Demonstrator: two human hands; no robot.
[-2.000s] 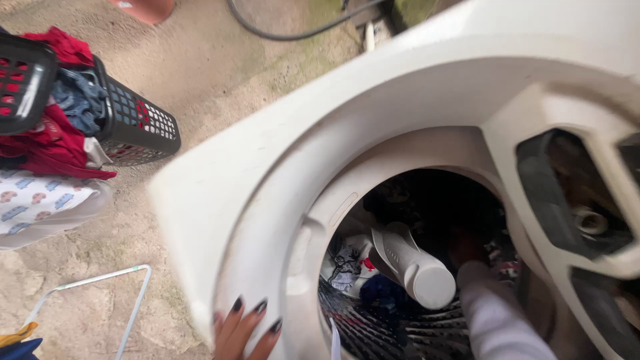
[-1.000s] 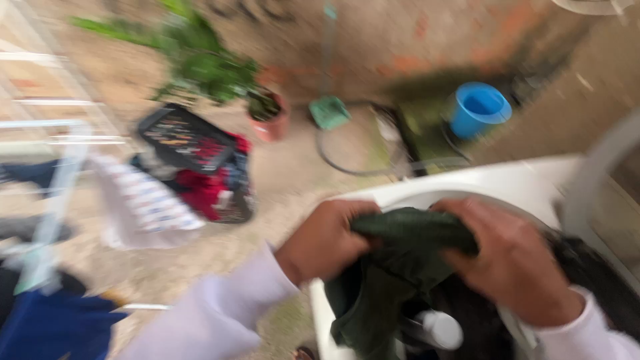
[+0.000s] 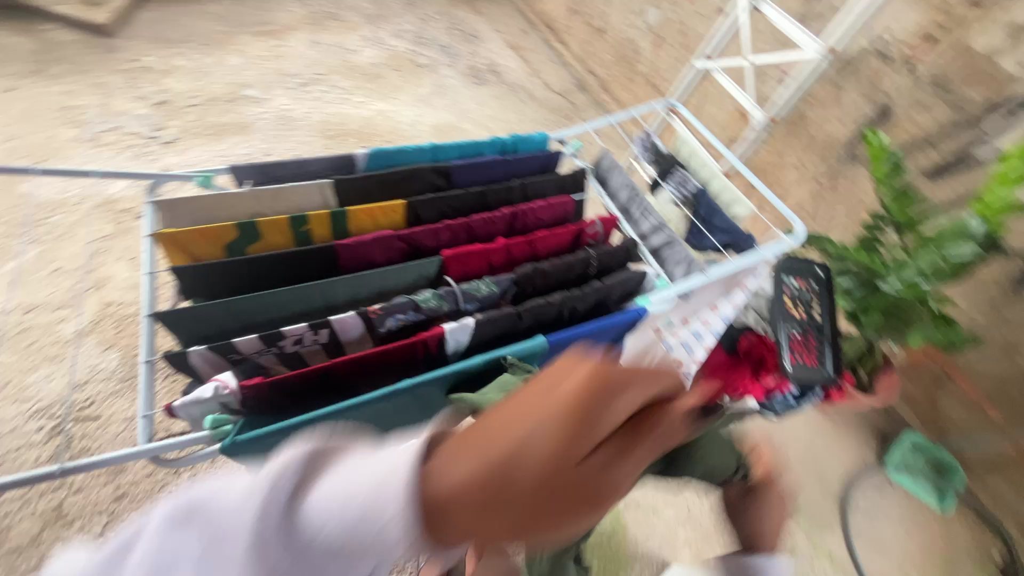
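Observation:
A dark green garment (image 3: 696, 452) is stretched between my hands, blurred by motion. My left hand (image 3: 560, 448) grips it in the lower middle of the view, in front of the rack's near edge. Farther right and lower, my right hand (image 3: 760, 488) holds another part of it. Behind them stands a folding clothes drying rack (image 3: 148, 320) with rows of clothes over its bars, among them a yellow and green garment (image 3: 360, 218), a dark green one (image 3: 320, 300) and a teal one (image 3: 384, 388). My arms hide part of the near side.
Right of the rack are a dark plastic laundry basket (image 3: 832, 320) with red clothes (image 3: 748, 364), a leafy plant (image 3: 904, 256) in a pot and a green dustpan (image 3: 924, 472) by a dark hose (image 3: 848, 512). A white metal frame (image 3: 760, 60) stands behind the rack.
The view has swung left from the washing machine to the drying rack. My hands have moved away from the machine's opening with the green garment, which they held over it a second ago.

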